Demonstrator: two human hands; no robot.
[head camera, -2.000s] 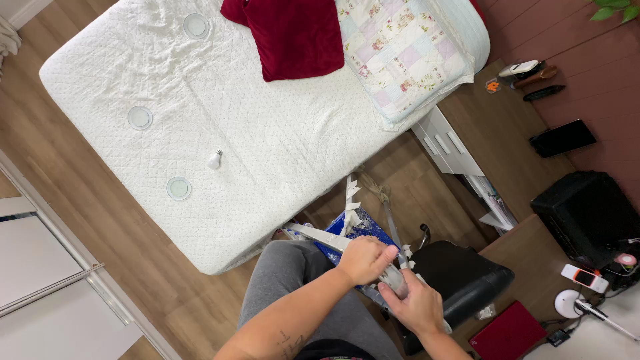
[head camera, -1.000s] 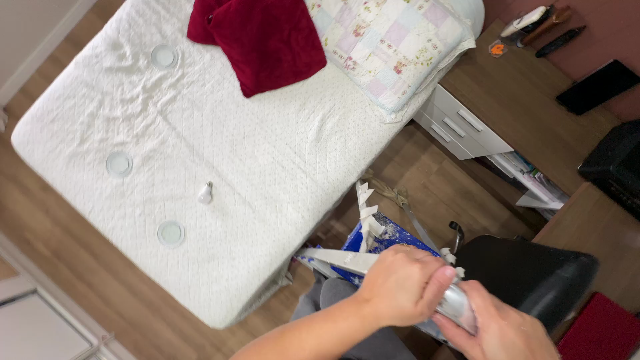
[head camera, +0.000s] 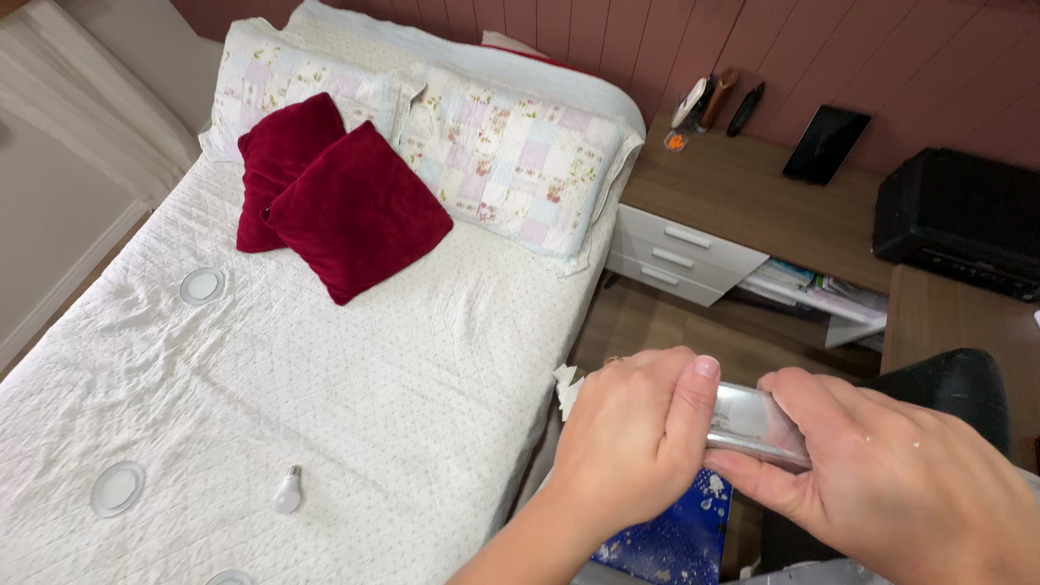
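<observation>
Both hands grip a silvery metal bar or tube (head camera: 746, 422) at the lower right. My left hand (head camera: 634, 431) is closed around its left part, with the thumb along the top. My right hand (head camera: 861, 447) holds its right end between thumb and fingers. The parts of the bar inside the hands are hidden. Below them is a blue surface (head camera: 674, 528) spattered with white, partly covered by my left hand. A jagged white strip (head camera: 566, 390) sticks out just left of my left hand.
The bed (head camera: 366, 390) bears a light bulb (head camera: 288, 490), several round glass-like discs (head camera: 201, 287), red cushions (head camera: 361, 213) and patterned pillows (head camera: 508, 158). A wooden desk (head camera: 756, 187) with drawers holds a black tablet (head camera: 827, 145); a black case-like object (head camera: 963, 219) and a dark chair (head camera: 946, 390) are at the right.
The view has turned and moved a lot, now showing the wall and both pillows. Both hands still hold the metal piece.
</observation>
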